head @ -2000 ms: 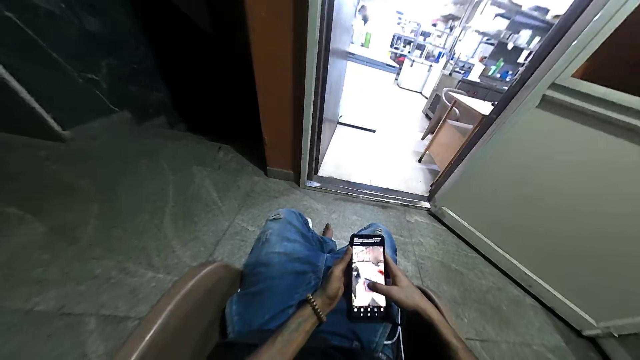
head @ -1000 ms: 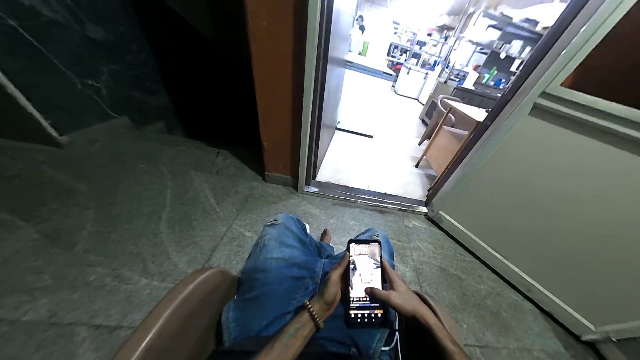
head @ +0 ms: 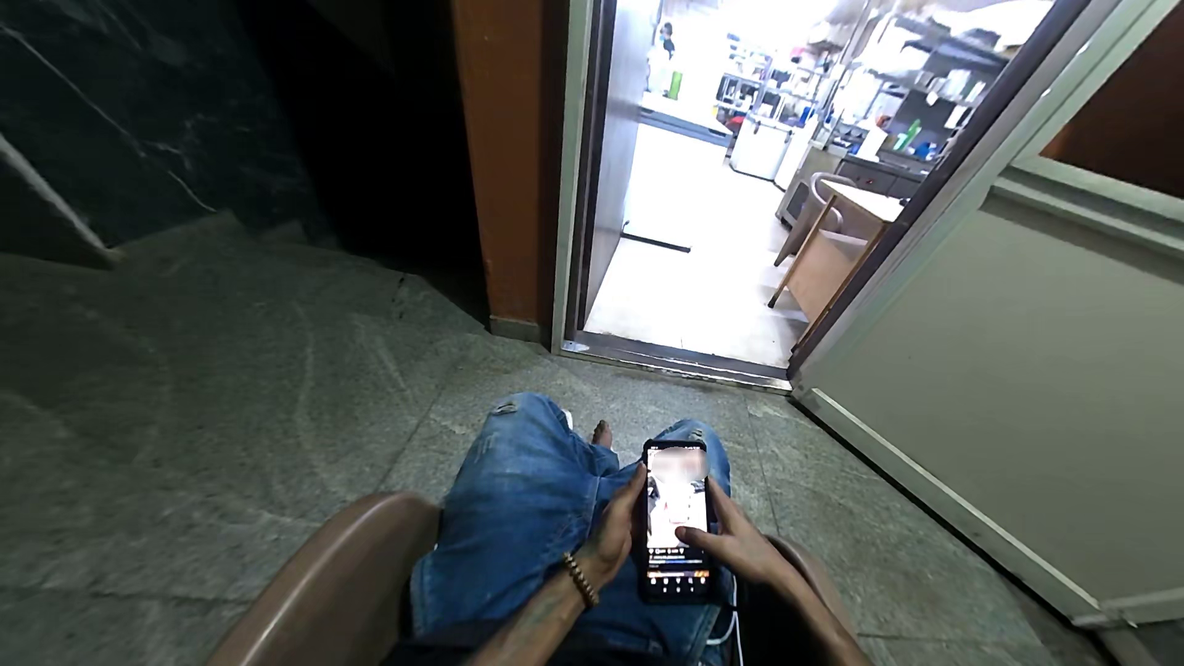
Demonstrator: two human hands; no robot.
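Observation:
A black smartphone (head: 677, 518) with a lit screen is held upright above my lap. My left hand (head: 614, 532) grips its left edge, with a beaded bracelet (head: 581, 580) on that wrist. My right hand (head: 740, 541) holds the right edge, its thumb over the lower part of the screen. A white cable (head: 737, 629) hangs below the phone at the right. Beneath both hands are the blue jeans (head: 527, 499) on my legs.
I sit in a brown plastic armchair (head: 338, 573) on a grey stone floor (head: 231, 444). Ahead, past a metal door sill (head: 680, 361), a bright room holds a wooden desk (head: 837, 250), a chair and loaded shelves. A pale panel (head: 1017, 370) stands at the right, an orange pillar (head: 513, 166) left of the doorway.
The picture on the phone screen has shifted, and my right thumb has moved over the screen. Both hands keep hold of the phone.

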